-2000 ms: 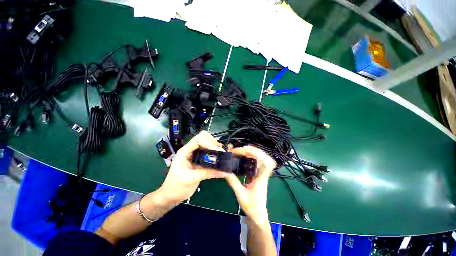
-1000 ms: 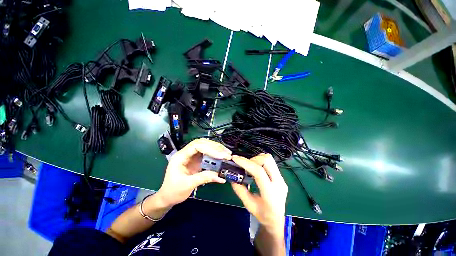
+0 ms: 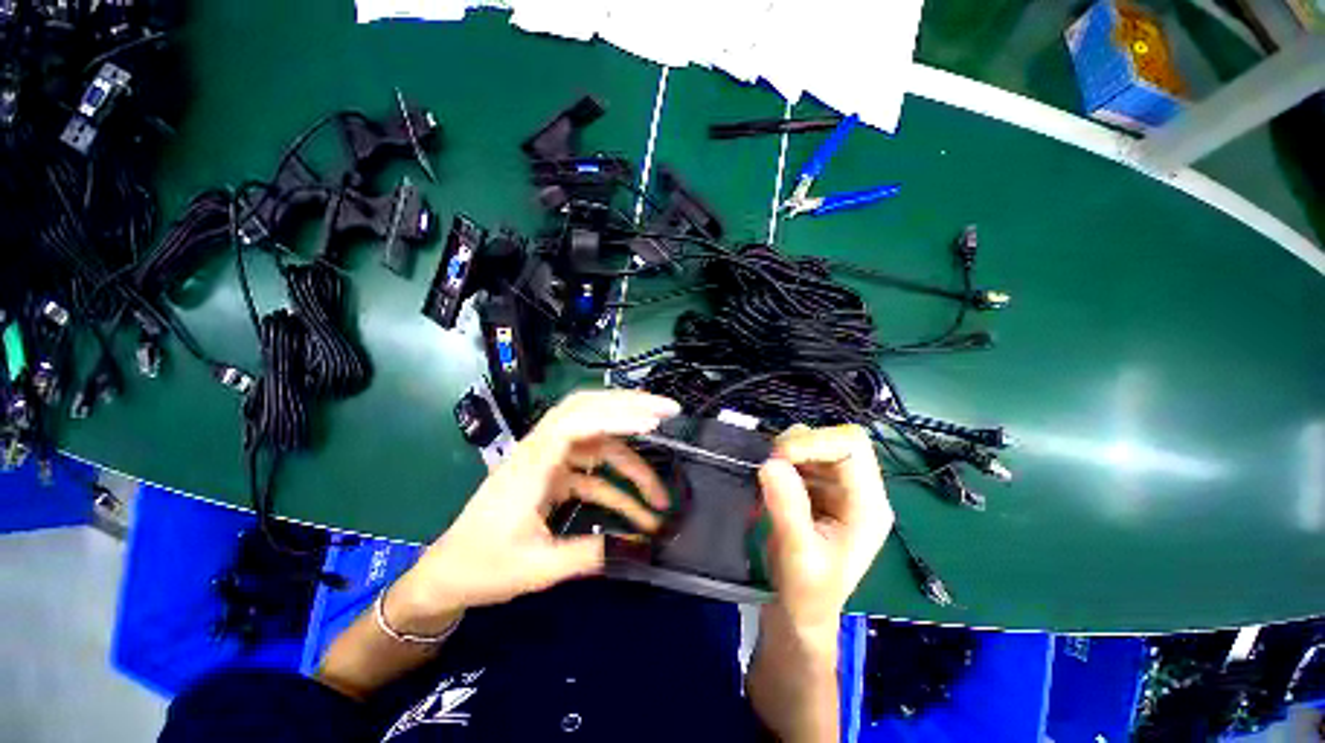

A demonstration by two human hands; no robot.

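A black bracketed device head point(image 3: 712, 501) is held between my two hands above the front edge of the green mat, its flat dark side turned up and slightly blurred. My left hand point(image 3: 560, 501) grips its left side, with fingers bent over it. My right hand point(image 3: 825, 515) pinches its right side. Behind them lies a group of black heads, some with blue ports point(image 3: 504, 353), and their coiled black cables point(image 3: 778, 327) lie to the right with plug ends point(image 3: 966, 486) fanned out.
More cable assemblies lie left point(image 3: 313, 356), beside a large dark pile point(image 3: 73, 189). Blue-handled cutters point(image 3: 843, 198), a black pen-like stick point(image 3: 773, 128) and white papers point(image 3: 785, 44) lie at the back. A blue and orange box point(image 3: 1126, 66) stands back right. Blue bins point(image 3: 160, 581) are below the front edge.
The held head has turned from its narrow port face to its wide flat side. My left fingers have shifted over it. The bench objects sit slightly higher in view.
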